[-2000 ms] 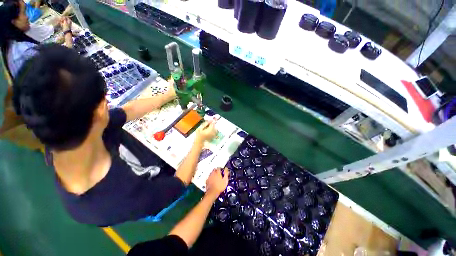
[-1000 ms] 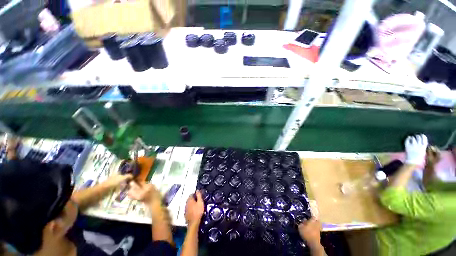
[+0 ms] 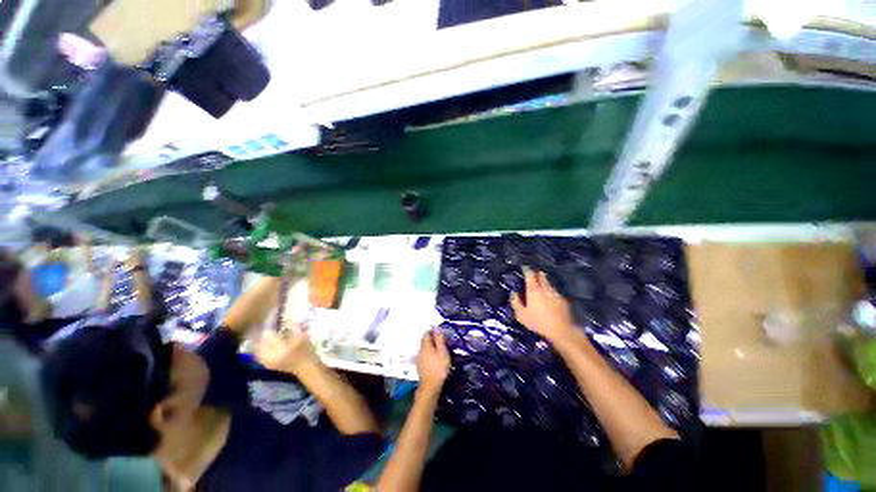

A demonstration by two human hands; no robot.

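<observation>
The black blister tray lies on the bench in front of me, with rows of round black parts in it, blurred. My left hand is at the tray's left edge; whether its fingers grip the edge cannot be told. My right hand is over the tray's upper middle, fingers bent down over the round parts. Whether it holds one is hidden by blur.
A neighbour on the left works beside a green press and an orange block. A black unit stands on the green conveyor. Brown cardboard lies right of the tray. A slanted white post rises behind.
My right hand has moved from the tray's lower right edge to above its upper middle. My left hand stays at the left edge. The view has shifted and blurred.
</observation>
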